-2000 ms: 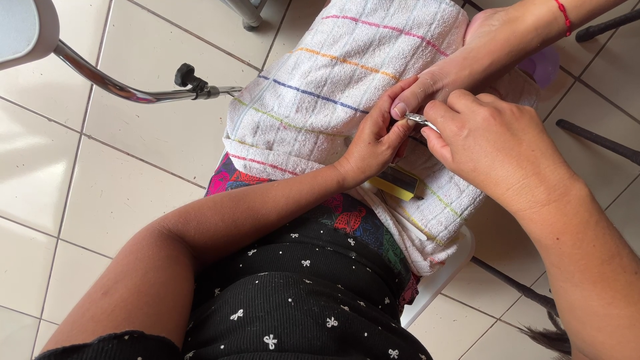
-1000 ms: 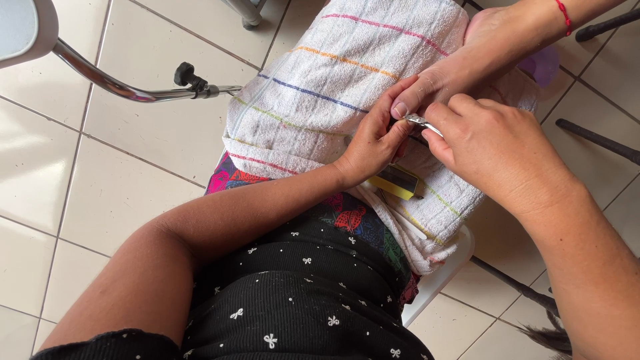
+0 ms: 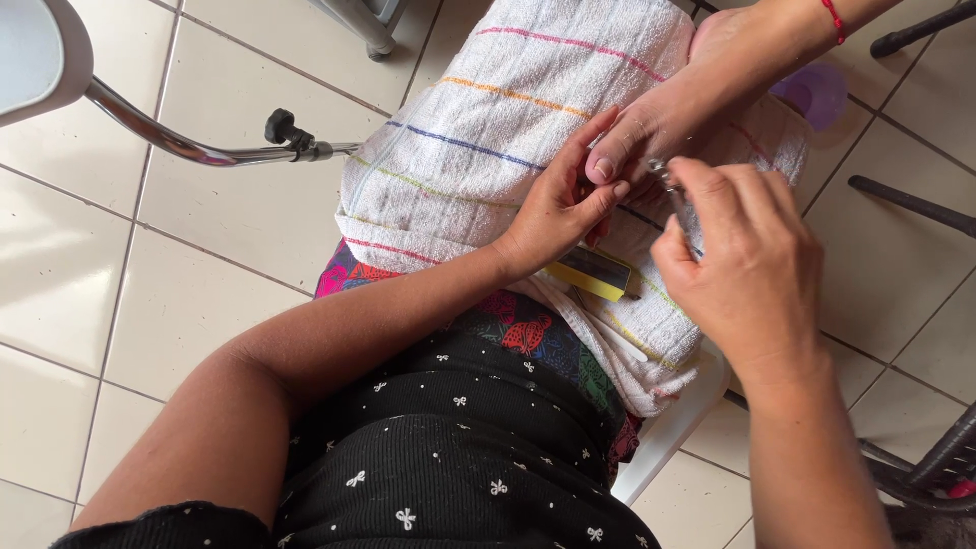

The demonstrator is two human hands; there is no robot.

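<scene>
Another person's bare foot [image 3: 663, 126] rests on a striped white terry towel [image 3: 450, 145] spread over my lap. My left hand [image 3: 560, 194] holds the foot at its big toe, fingers beneath and thumb by the toe's tip. In my right hand [image 3: 724, 236] is a pair of metal nail nippers [image 3: 671, 183], its jaws apart from the big toe and over the smaller toes, which are partly hidden. A yellow block with a dark face [image 3: 591, 273] lies on the towel below my left hand. Beside it, a slim white tool [image 3: 627, 339] is partly covered.
A chrome arm with a black knob [image 3: 282, 130] reaches in from the left, joined to a white fixture [image 3: 38, 57]. Dark metal legs [image 3: 911, 204] stand at the right. A purple translucent object [image 3: 816, 95] is beyond the foot. Tiles cover the floor.
My right hand and the nippers have moved away from the big toe, towards the right. My left hand stays at the toe.
</scene>
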